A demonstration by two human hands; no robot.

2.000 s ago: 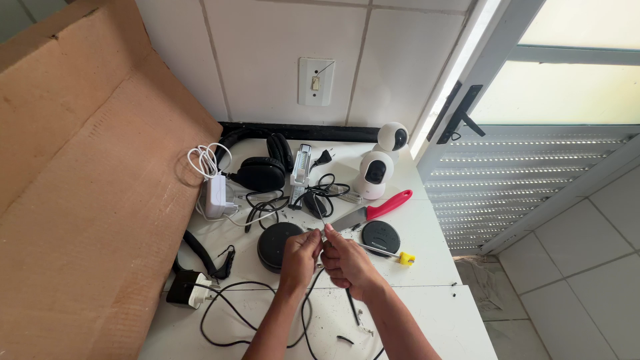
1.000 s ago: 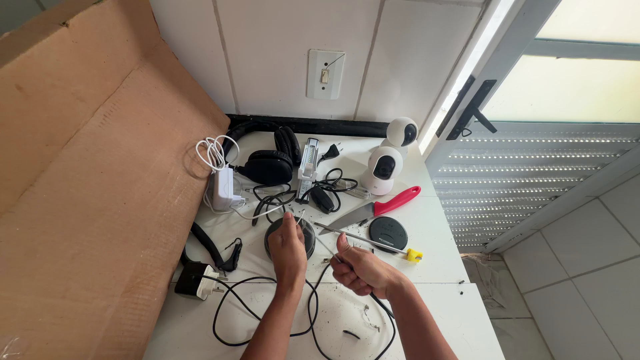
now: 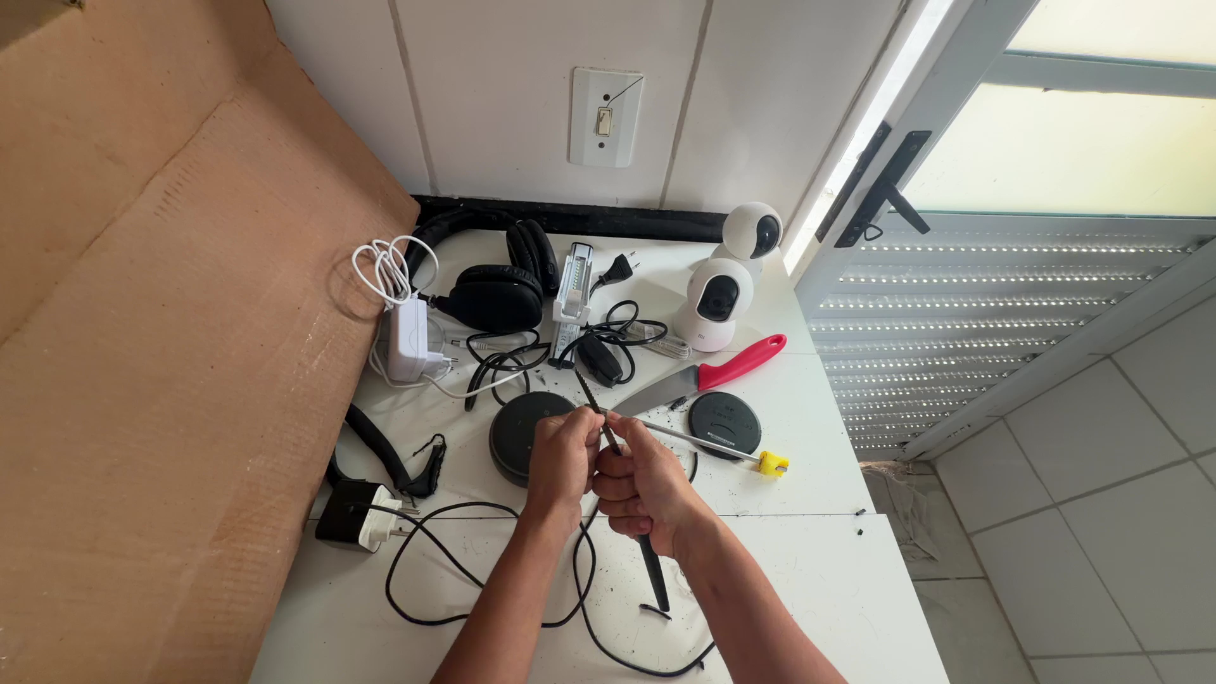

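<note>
My right hand point(image 3: 646, 484) is closed around a black-handled tool point(image 3: 654, 575), seemingly a small knife; its handle sticks out below the fist. A thin dark pointed piece point(image 3: 587, 388) rises between both hands, and whether it is that tool's blade is unclear. My left hand point(image 3: 562, 461) touches it with curled fingers, which hide what they pinch. Beneath the left hand sits a round black speaker-like device point(image 3: 518, 437). A yellow-handled screwdriver point(image 3: 774, 464) lies across a black disc point(image 3: 724, 418), its shaft reaching toward my hands. Just beyond lies a red-handled knife point(image 3: 746, 363).
Black headphones point(image 3: 494, 296), a white adapter point(image 3: 408, 337) and two white cameras point(image 3: 714, 304) stand toward the wall. At left are a black plug adapter point(image 3: 356, 518), a broken black band point(image 3: 380, 446) and a large cardboard sheet point(image 3: 171, 361). A black cable point(image 3: 427, 622) loops in front.
My hands were apart one second ago and are now close together. The black handle below my right hand now shows plainly.
</note>
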